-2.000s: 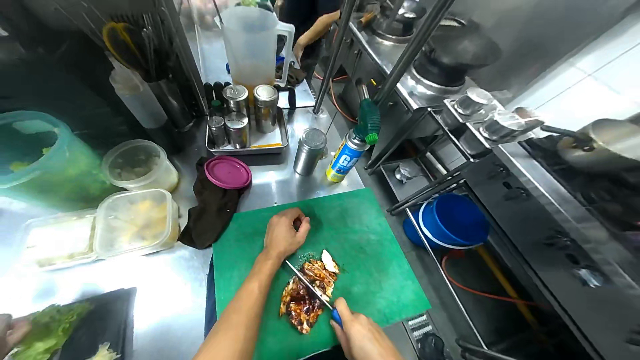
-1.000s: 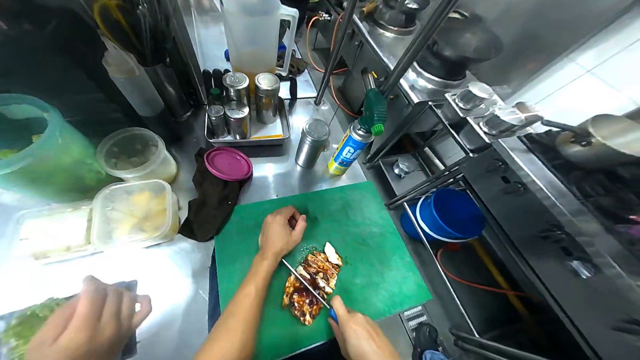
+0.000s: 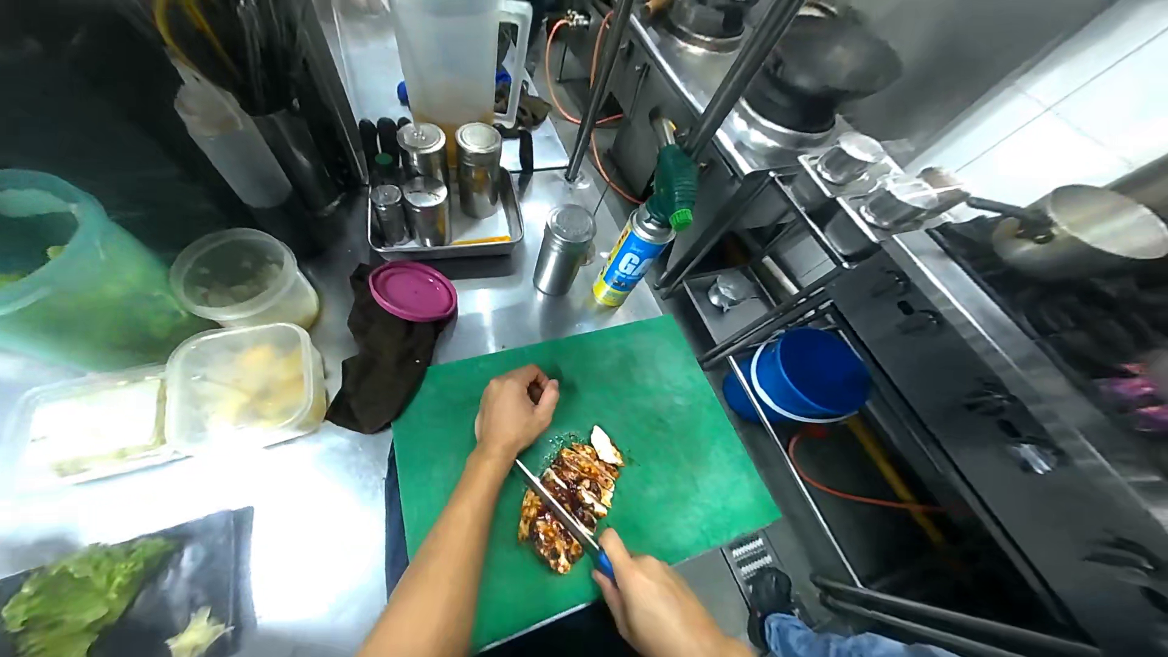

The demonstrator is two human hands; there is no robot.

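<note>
A browned, glazed piece of cooked meat, partly cut into slices, lies on a green cutting board. My right hand grips the blue handle of a kitchen knife, whose blade lies across the meat. My left hand rests on the board beyond the meat, fingers curled, near the knife's tip. It seems to hold nothing. A pale cut piece of meat sits at the far end of the slices.
A dark cloth with a magenta lid touches the board's far left side. Beyond the board stand a metal shaker and a gas torch canister. Plastic containers and a black slate with lettuce are at left. A blue bucket stands at right.
Another person's hand, over the lettuce at the left one second ago, has left the view. My hands have barely moved, and the knife remains across the meat.
</note>
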